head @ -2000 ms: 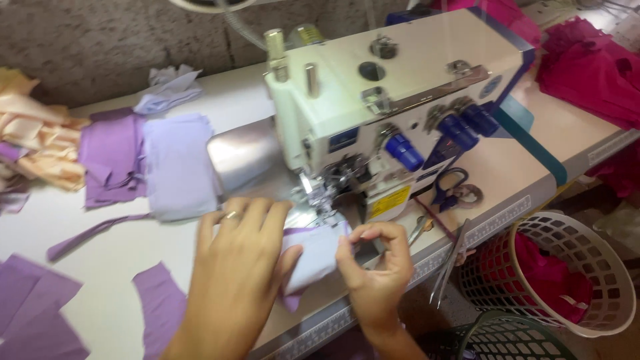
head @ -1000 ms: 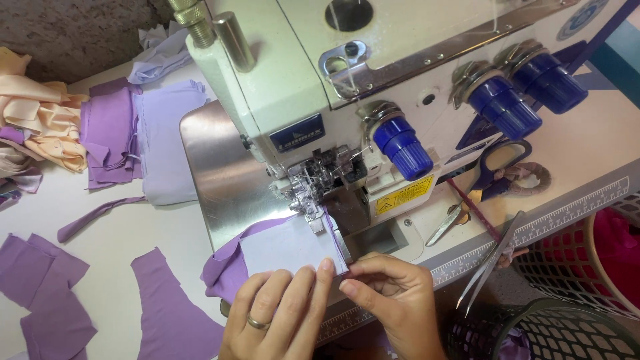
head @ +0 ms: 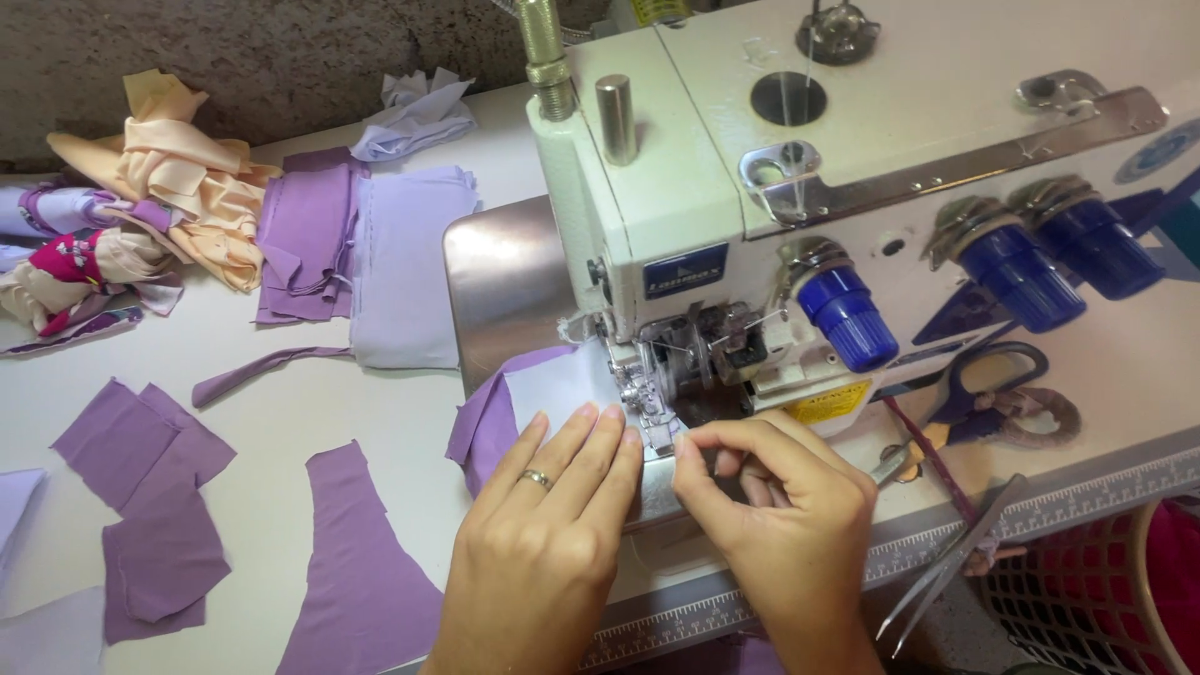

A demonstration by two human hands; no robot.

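Observation:
A white overlock sewing machine (head: 675, 216) has its presser foot (head: 656, 427) over the edge of a pale lilac fabric piece (head: 562, 382). Purple fabric (head: 487, 431) shows beneath and left of that piece. My left hand (head: 553, 525), with a ring on one finger, lies flat on the pale piece, fingers spread a little, left of the foot. Just right of the foot, my right hand (head: 778, 506) pinches the fabric edge between thumb and index finger; the pinched part is mostly hidden.
Purple cut pieces (head: 361, 562) lie at left, with stacked purple (head: 305, 244) and pale lilac fabric (head: 412, 272) behind. Scissors (head: 1003, 403) and tweezers (head: 952, 562) are at right. A ruler tape (head: 900, 553) runs along the table edge, above a basket (head: 1069, 591) of cloth.
The pale piece has moved up, farther under the presser foot. My left hand has shifted from the piece's lower edge to lie over it. The view has moved closer since the oldest frame.

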